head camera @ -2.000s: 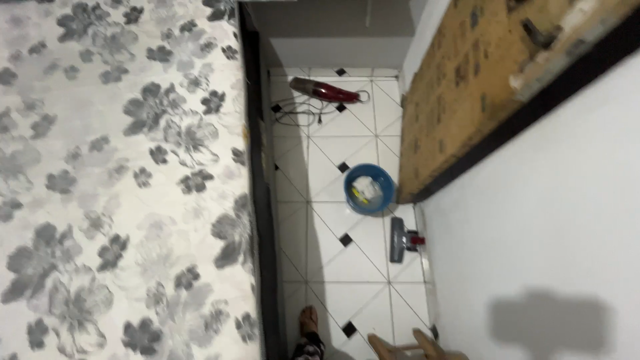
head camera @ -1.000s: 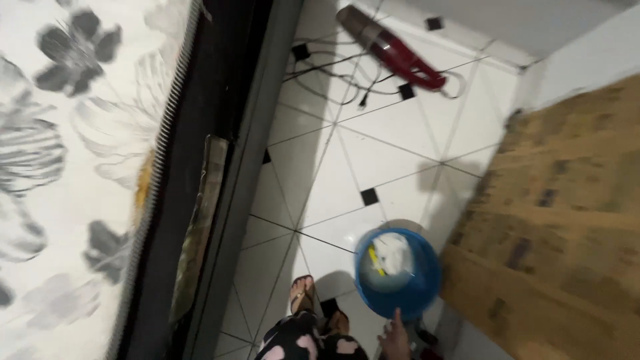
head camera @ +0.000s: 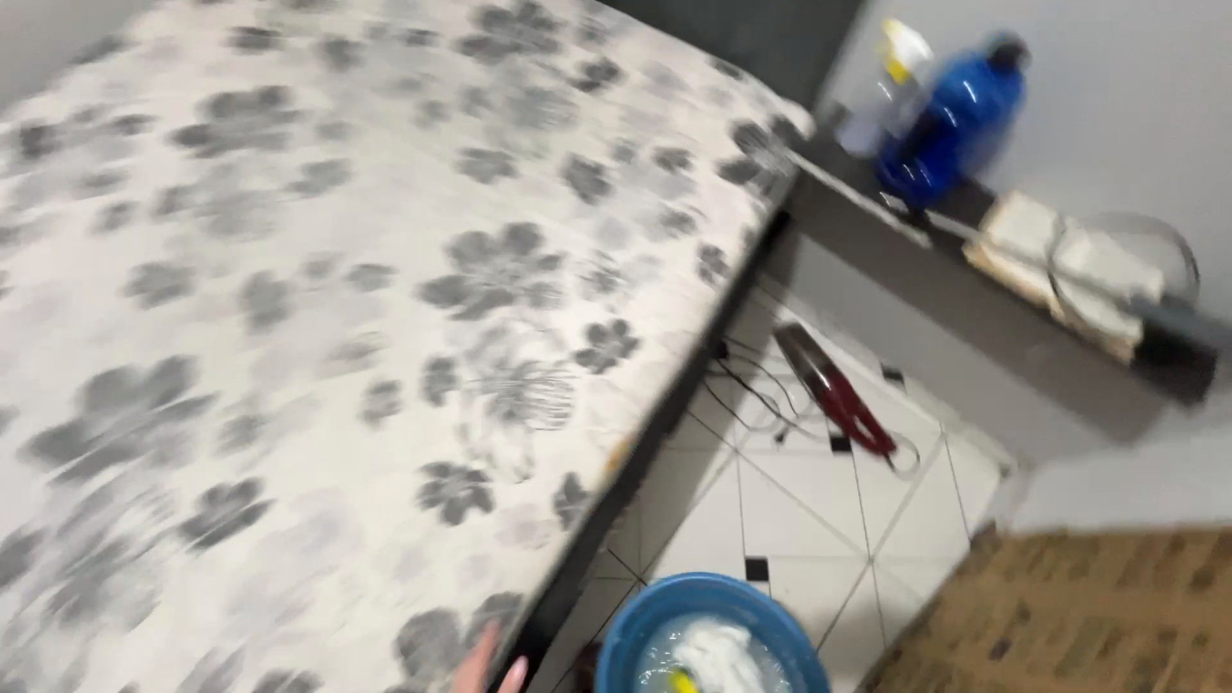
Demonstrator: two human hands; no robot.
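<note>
Two fingertips of my left hand (head camera: 493, 666) show at the bottom edge, slightly apart and blurred, over the near edge of the mattress; the rest of the hand is out of view. No object shows between them. Close to their right, a blue plastic bucket (head camera: 626, 630) is cut off by the bottom of the head view. Inside it are sudsy water, a white cloth (head camera: 717, 654) and something yellow (head camera: 683, 681). My right hand is out of view. A mattress with a grey-flowered white cover (head camera: 385, 289) fills the left side.
A red handheld vacuum cleaner (head camera: 835, 390) with a loose cord lies on the white tiled floor (head camera: 799, 500). A dark ledge (head camera: 924, 260) holds a blue bottle (head camera: 953, 125), a clear spray bottle (head camera: 881, 91) and pale stacked items (head camera: 1068, 269). A worn brown panel (head camera: 1078, 616) stands lower right.
The view has swung toward the bed and ledge. One second ago a hand was at the bucket's near rim; now fingertips are at the mattress edge. The feet have left the view.
</note>
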